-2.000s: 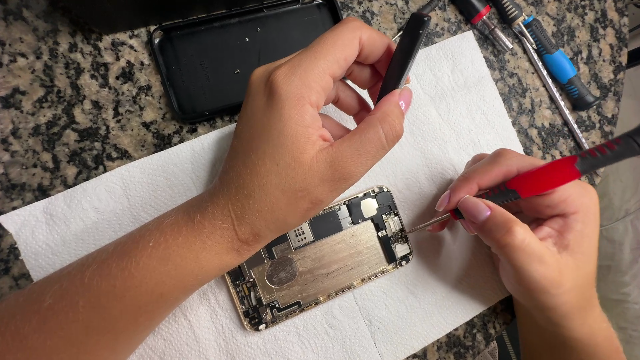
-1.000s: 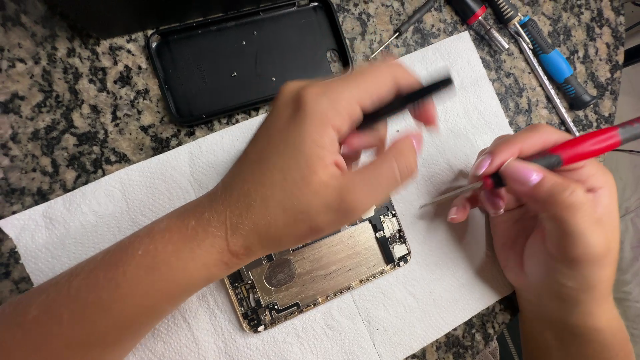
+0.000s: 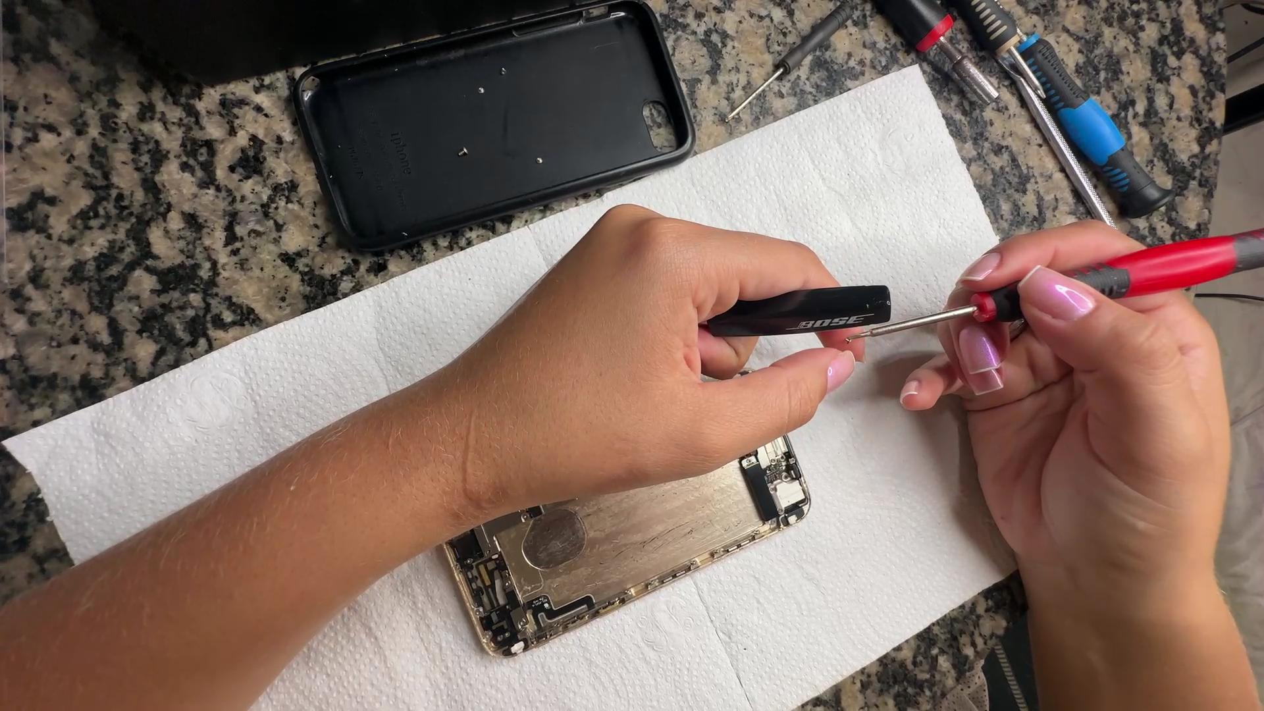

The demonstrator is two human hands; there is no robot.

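My left hand holds a black tool handle between palm and fingers, above the opened phone housing. That housing lies on a white paper towel, with its upper part hidden under my hand. In my right hand is a red and black precision screwdriver, its shaft pointing left. A tiny screw seems to sit at the screwdriver's tip, close to the left index fingertip and just above the thumb. Whether the fingertips touch it is unclear.
A black phone case on the granite counter holds several tiny screws. Near the towel's top right edge lie a small black screwdriver, a red and black driver, a blue and black screwdriver and a metal rod.
The screwdriver tip was at the phone's right end two seconds ago. It has moved up, away from the phone, to my left fingertips. The black tool in my left hand has swung to nearly level.
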